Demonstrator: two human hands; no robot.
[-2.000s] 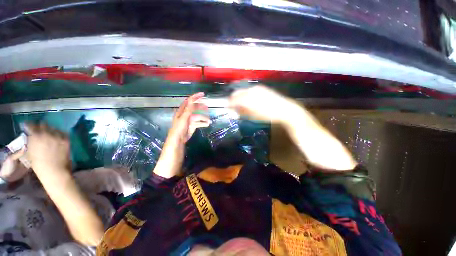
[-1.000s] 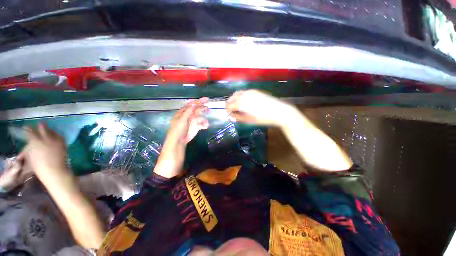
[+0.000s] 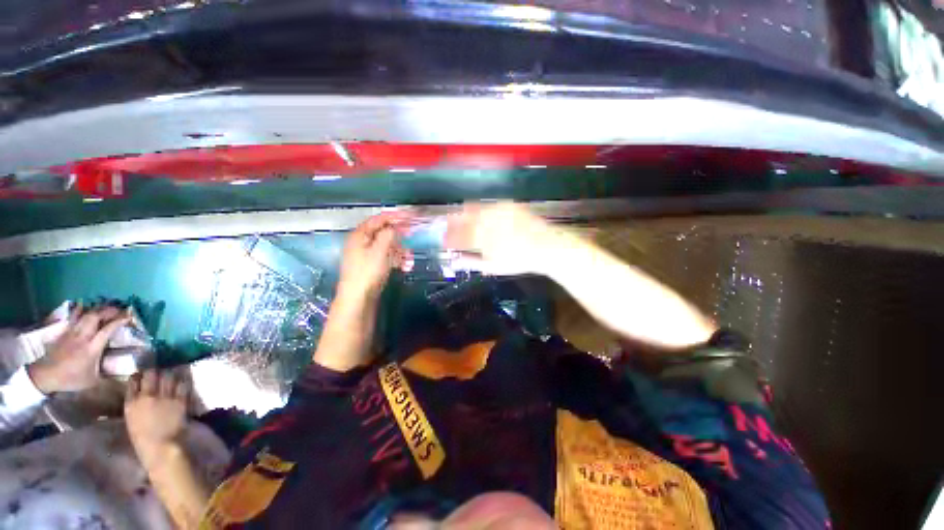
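My left hand (image 3: 369, 254) is at the near side of the metal rail, fingers curled around the edge of a clear glossy piece (image 3: 424, 225), which looks like a clear blister tray. My right hand (image 3: 499, 238) is just right of it at the rail, palm down and blurred; its fingertips meet the clear piece's far end, but its grip cannot be made out. More clear trays (image 3: 259, 300) lie loosely piled on the green bench left of my left forearm, and some glare shows below my hands.
The metal rail (image 3: 259, 225) runs across, with the green belt (image 3: 311, 190) and red boxes (image 3: 259, 158) beyond, partly under the shelf edge (image 3: 621, 119). A large brown carton (image 3: 662, 259) stands at right. At left, a neighbouring person's hands (image 3: 78, 347) hold white pieces.
My hands have stayed near the rail, my right hand shifting slightly left and nearer. The red boxes on the belt have changed position. The neighbouring person's hands have moved lower and apart.
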